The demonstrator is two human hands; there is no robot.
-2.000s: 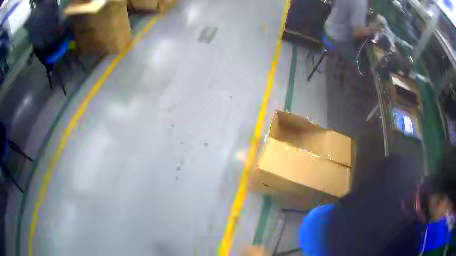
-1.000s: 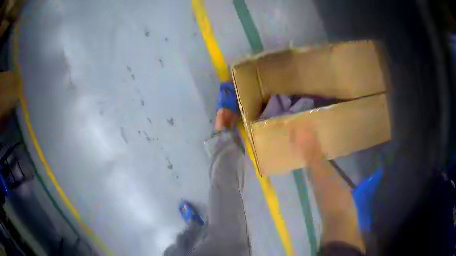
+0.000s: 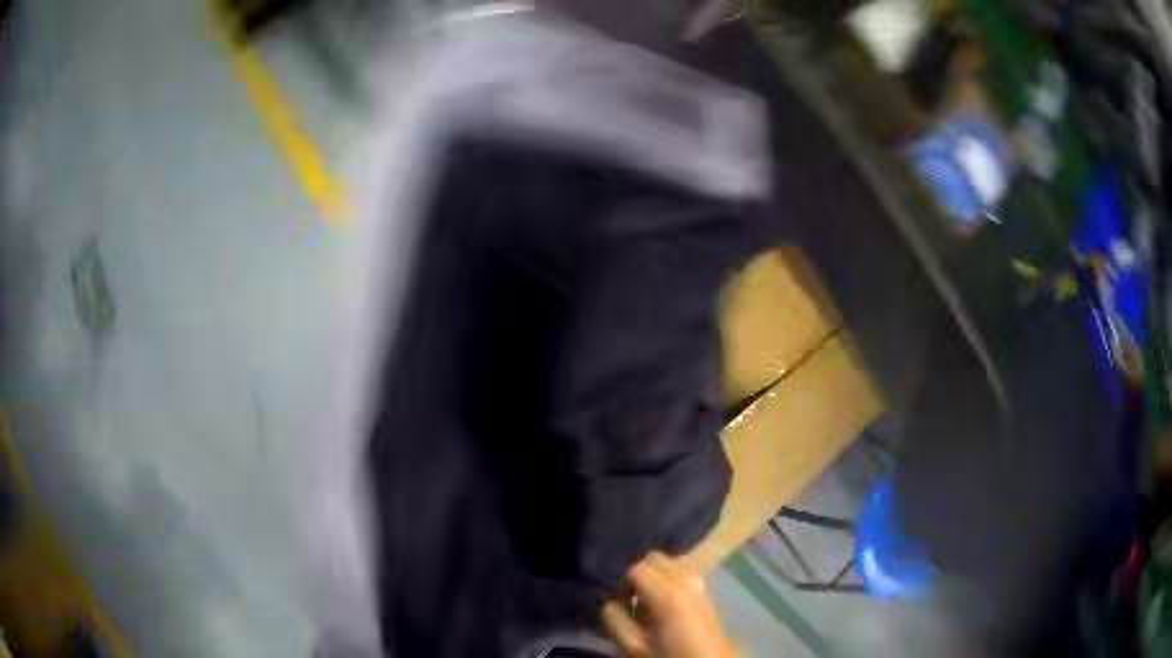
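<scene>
A work jacket (image 3: pixel 553 347), dark inside with a blurred grey-purple border, is spread open in front of me and fills the middle of the view. My right hand (image 3: pixel 666 609) is at the bottom centre, cut off by the lower edge, with its fingers closed on the jacket's lower right edge. My left hand is not in view. An open cardboard box (image 3: pixel 803 399) stands behind the jacket on the right, and the jacket hides part of it.
A blue stool (image 3: pixel 889 546) with dark legs stands right of the box. A yellow floor line (image 3: pixel 285 122) runs at the upper left. At the upper right is a blurred workbench with a blue and white item (image 3: pixel 967 167). A person's blue clothing (image 3: pixel 1112 244) shows at the far right.
A hand was at the box, with grey-purple cloth inside it. Now the jacket is up and spread before me, gripped by my right hand. The view has shifted, bringing the bench into sight.
</scene>
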